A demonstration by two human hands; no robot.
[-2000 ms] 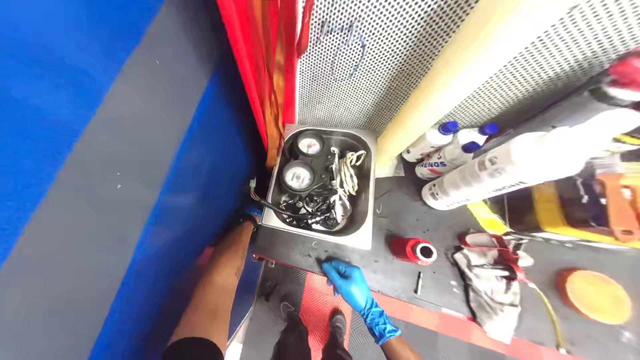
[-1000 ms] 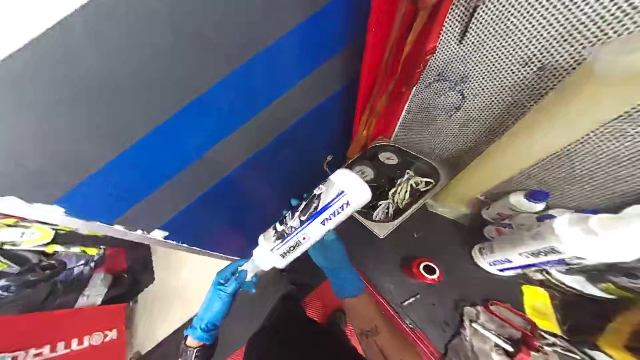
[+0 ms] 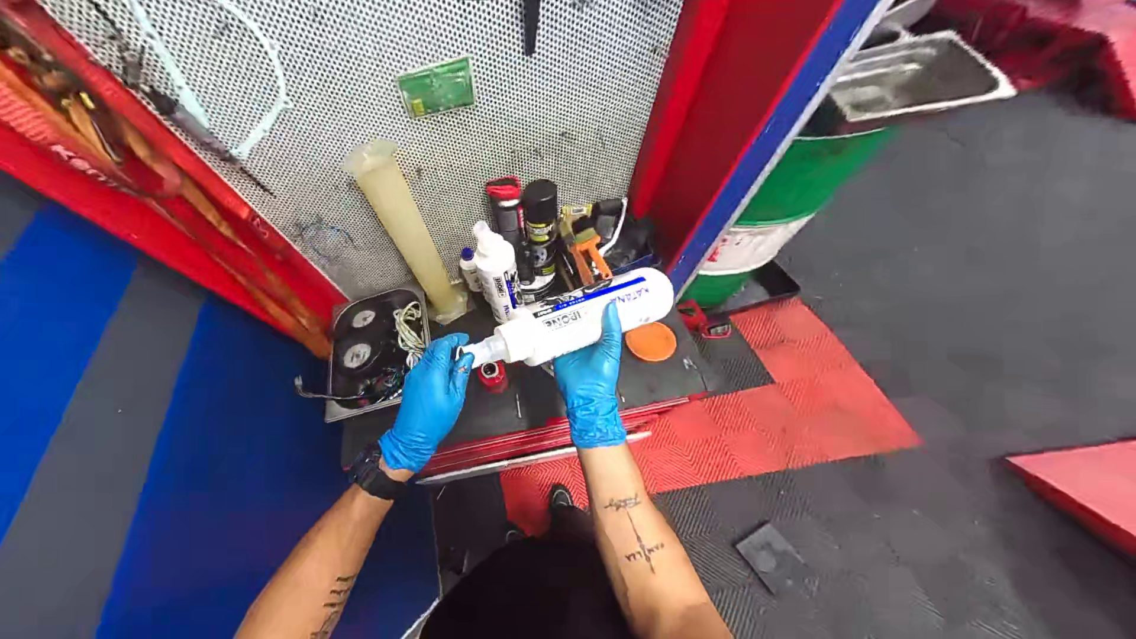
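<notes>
A white plastic bottle with blue and black print (image 3: 581, 318) lies nearly level in my hands above a dark bench. My right hand (image 3: 590, 373), in a blue glove, grips its body from below. My left hand (image 3: 432, 395), also blue-gloved, has its thumb and fingers at the clear nozzle (image 3: 484, 351); the exact hold on the tip is partly hidden. Beneath the nozzle stands a small red container (image 3: 493, 376). To the left, a metal tray (image 3: 332, 390) holds two round gauges (image 3: 357, 355), wiring and a pale coiled cord (image 3: 410, 330).
Behind the bottle stand another white bottle (image 3: 497, 271), a black spray can (image 3: 540, 222) and an orange-handled brush (image 3: 587, 253). A pale tube (image 3: 404, 231) leans against the perforated panel (image 3: 568, 106). An orange lid (image 3: 650, 342) lies at right, near a green drum (image 3: 772, 204).
Two seconds ago both hands were without the bottle. One second ago they held it left of the bench; now it is over the bench. The view has swung strongly.
</notes>
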